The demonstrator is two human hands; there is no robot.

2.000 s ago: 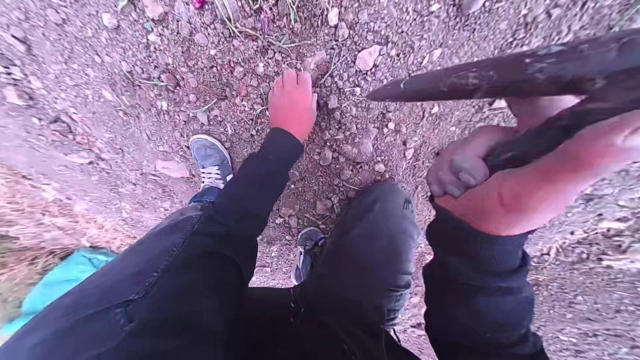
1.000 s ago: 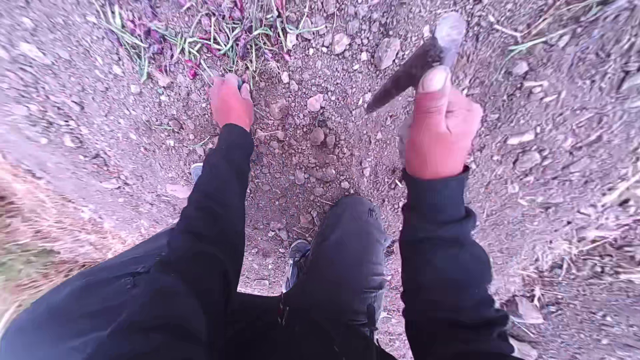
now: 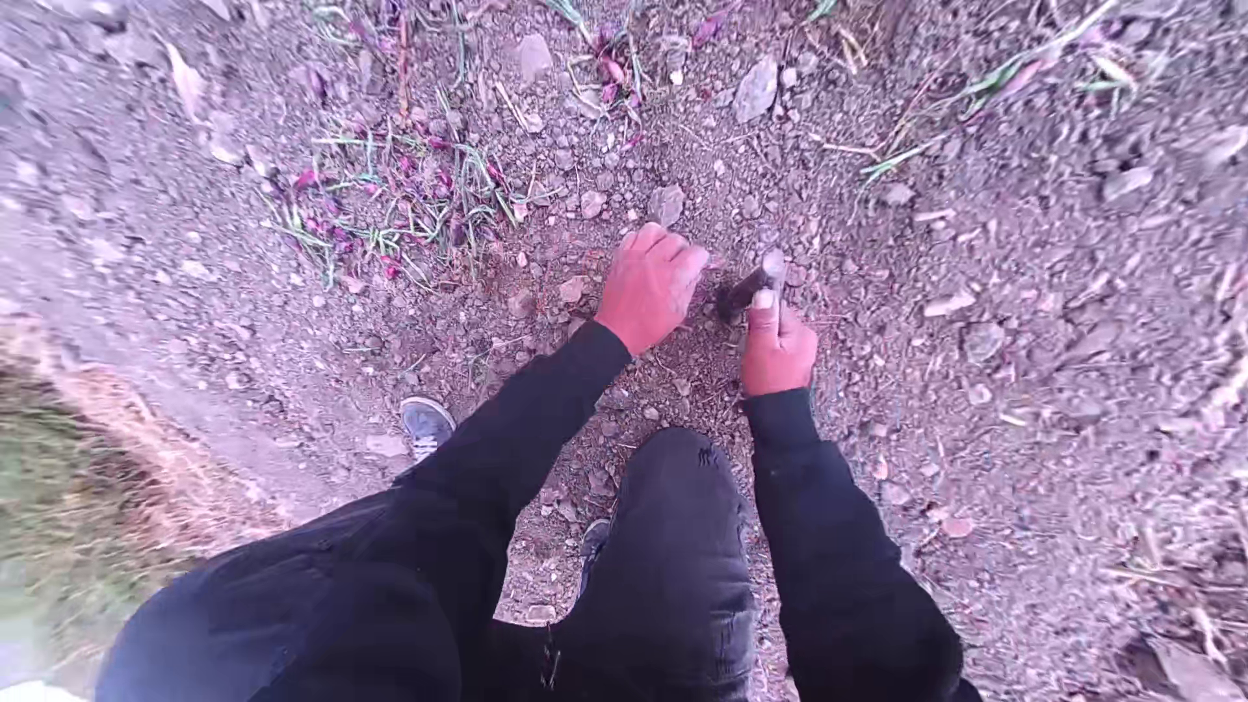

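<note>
My right hand [image 3: 778, 349] is closed around the handle of a short hand tool [image 3: 751, 291]; its dark part points down to the soil, and a pale rounded end shows above my thumb. The tool's exact kind cannot be told. Just left of it, my left hand [image 3: 651, 283] is low over the stony soil with its fingers bent. Whether anything is between those fingers is hidden. A loose heap of small red onions with green leaves [image 3: 400, 200] lies up and to the left of my hands. More onion plants [image 3: 612, 78] lie above, near the top edge.
Stony soil surrounds my bent knee [image 3: 682, 487] and my grey shoe [image 3: 426, 421]. Stones [image 3: 756, 90] lie beyond my hands. A green-leaved plant [image 3: 985, 93] lies at the upper right. Dry grass [image 3: 97, 487] borders the soil at the lower left.
The tool, raised in my right hand before, has come down to the soil. My hands are now close together. More of the onions show as the view has shifted.
</note>
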